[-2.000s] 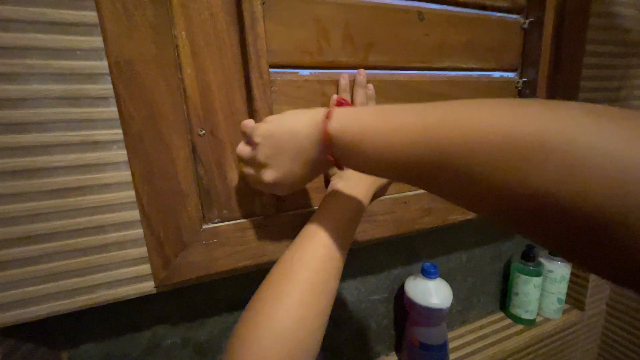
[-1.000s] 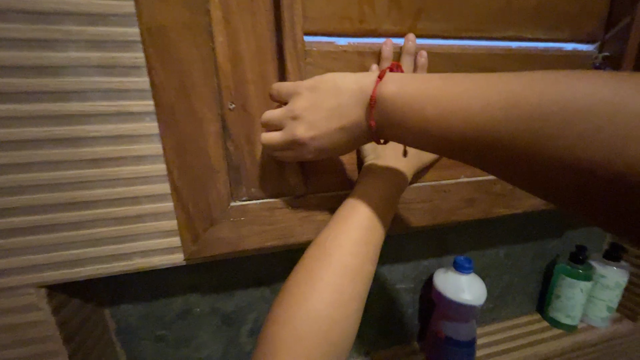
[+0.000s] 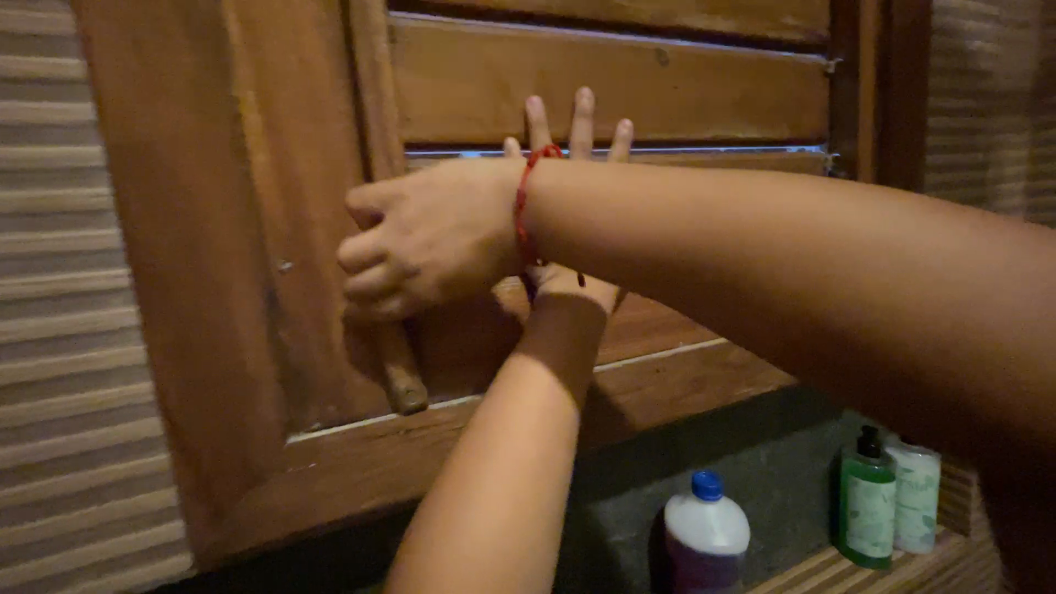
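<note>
My right hand (image 3: 429, 239), with a red string bracelet (image 3: 523, 206) at its wrist, is curled around an upright wooden rod (image 3: 399, 371) on a louvred wooden shutter (image 3: 610, 82). The rod's lower end sticks out below the fist, close to the bottom rail. Under my right forearm, my left hand (image 3: 582, 124) lies against the slats with its fingers spread and pointing up. The right forearm covers much of the left hand's palm. Thin bright gaps show between the slats.
Below the shutter's wooden frame (image 3: 355, 462), a white bottle with a blue cap (image 3: 707, 520) stands near a ribbed ledge (image 3: 825, 569). A green pump bottle (image 3: 868, 503) and a pale bottle (image 3: 916, 495) stand at the right. Ribbed wall panelling (image 3: 74, 330) flanks the frame.
The rod's lower end now shows below my right fist, tilted away from the left stile. My left hand's fingers are spread wider. The view has shifted.
</note>
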